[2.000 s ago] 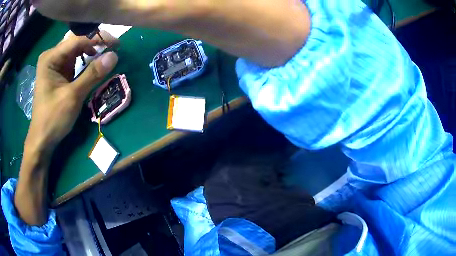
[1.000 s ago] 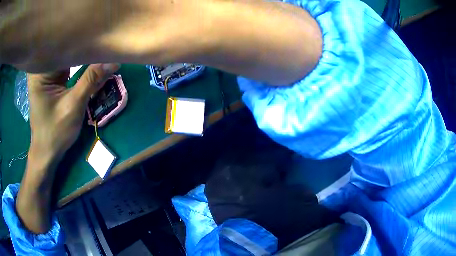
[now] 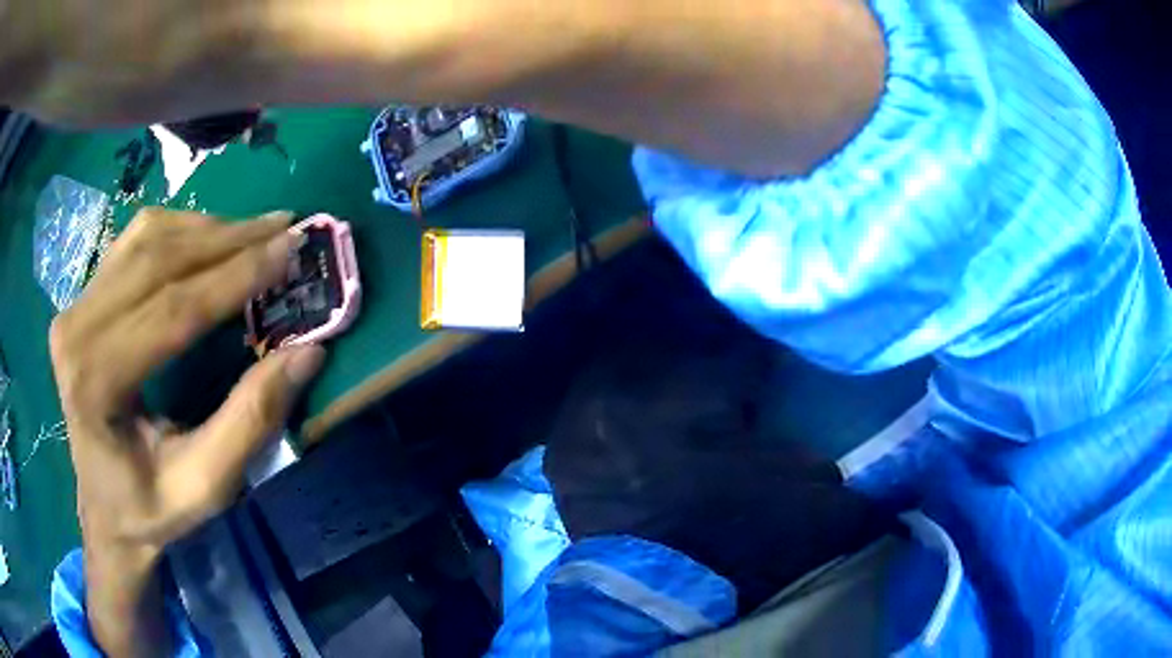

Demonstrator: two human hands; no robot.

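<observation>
The pink watch housing (image 3: 306,285), with a dark circuit board inside, lies on the green mat. My left hand (image 3: 180,373) has its fingers at the housing's upper left rim and its thumb at the lower rim. The pink unit's battery (image 3: 273,459) is mostly hidden behind the thumb. The light-blue watch housing (image 3: 443,152) lies to the right, open, joined by thin leads to a white battery (image 3: 474,279) with a yellow-orange edge. My right forearm crosses the top of the picture; the right hand is cut off or blurred at the upper left, its fingers not seen.
A crumpled clear plastic bag (image 3: 70,238) lies at the left, with tiny parts beside it. A white paper piece (image 3: 184,157) and a dark object (image 3: 219,129) are at the upper left. A black cable (image 3: 573,206) hangs over the wood-coloured bench edge (image 3: 373,386).
My left hand has moved down from the upper left and closed around the pink housing, which sits slightly further right. My right forearm has shifted up, showing more of the light-blue housing.
</observation>
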